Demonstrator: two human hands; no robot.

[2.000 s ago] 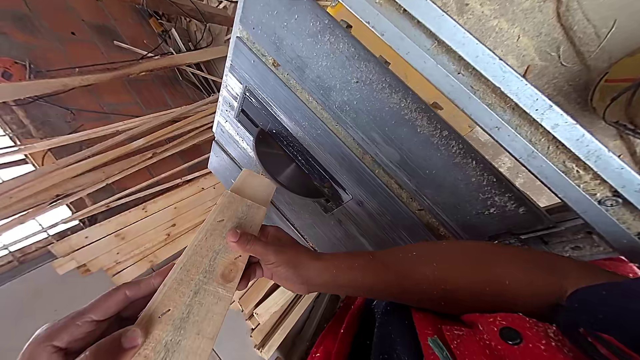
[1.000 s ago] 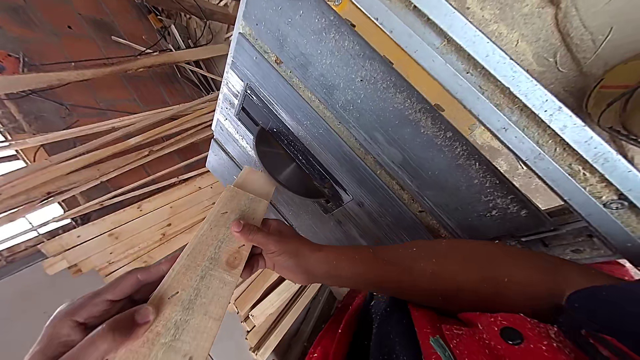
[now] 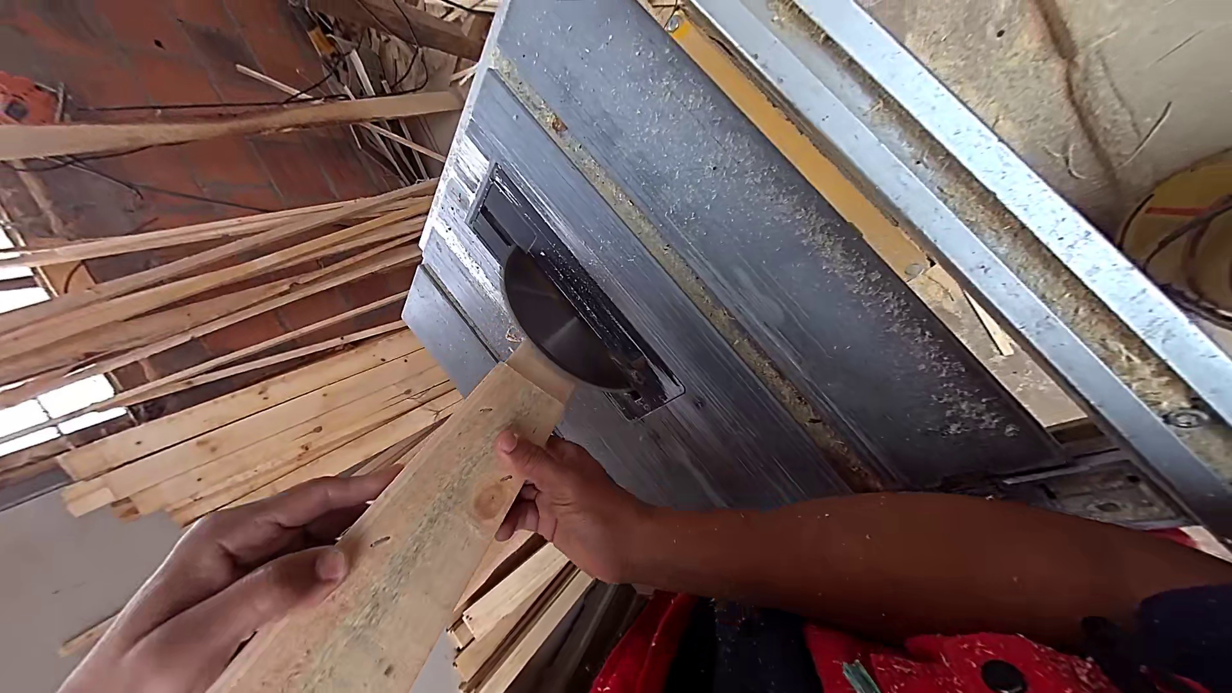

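Note:
A wooden board (image 3: 414,549) with a narrower, thinner-looking end slants up from the bottom edge in the head view. My left hand (image 3: 241,568) holds it by its left edge, lower down. My right hand (image 3: 568,500) grips its right edge near the narrowed end, thumb on the face. That end is beside the circular blade (image 3: 558,327) of a table saw; whether it touches the blade cannot be told. The blade stands up through a slot in the grey metal saw table (image 3: 674,260), which is strewn with sawdust. The board's lower end is out of view.
Long wooden strips (image 3: 212,279) and stacked planks (image 3: 260,423) lie left of the saw. More cut pieces (image 3: 520,616) are below its near edge. A metal fence rail (image 3: 1011,183) and a yellow bar (image 3: 799,135) run along the right side. A brick wall (image 3: 231,58) stands behind.

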